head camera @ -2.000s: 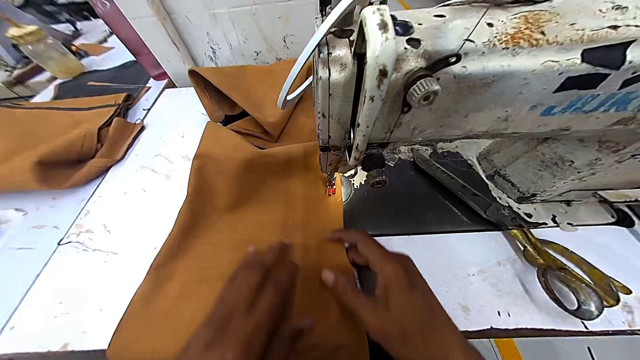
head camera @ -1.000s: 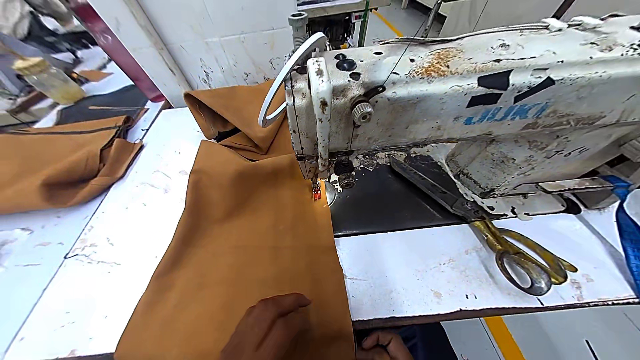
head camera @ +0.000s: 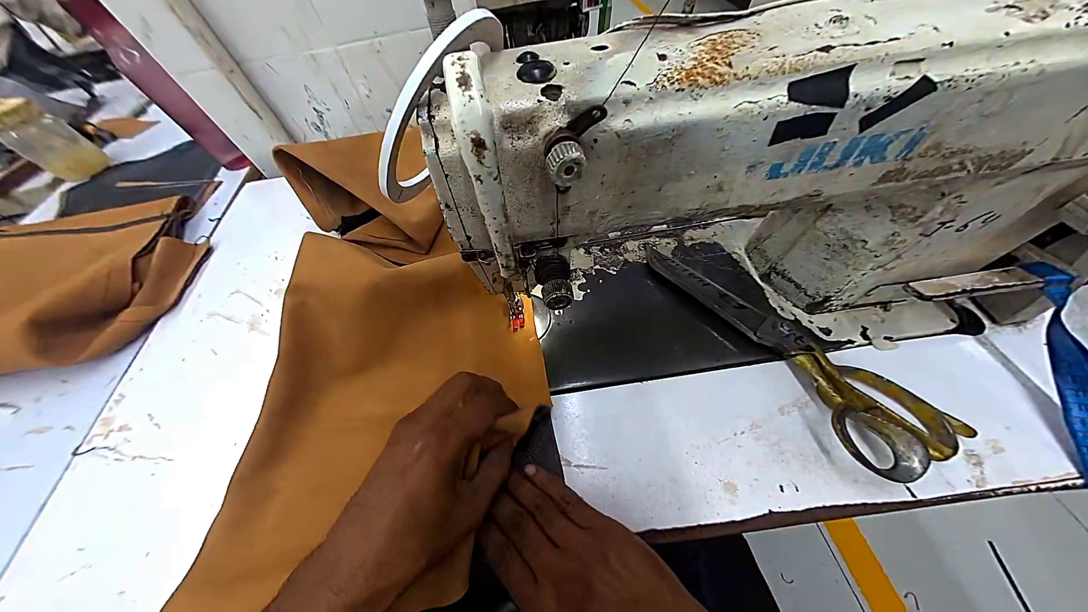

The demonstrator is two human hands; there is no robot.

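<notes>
Brown fabric [head camera: 374,340] lies on the white table, its right edge beneath the presser foot [head camera: 516,313] of a worn Juki sewing machine [head camera: 680,127]. My left hand [head camera: 425,476] pinches the fabric's right edge between thumb and fingers, lifting a fold just in front of the foot. Close against it, my right hand [head camera: 569,544] has its fingers on a dark piece of cloth [head camera: 537,446] at that edge. Whether the right fingers grip the cloth or only press on it is hidden.
Fabric scissors [head camera: 850,391] with worn yellow handles lie to the right, blades on the black machine bed [head camera: 629,340]. More brown fabric [head camera: 85,280] with a dark strip is at the left. A jar [head camera: 51,140] stands at the upper left, a blue strap [head camera: 1067,365] at the right edge.
My right hand has come up from below the table edge to the fabric's right edge. My left hand, earlier resting on the cloth, now pinches that edge, and dark cloth shows there.
</notes>
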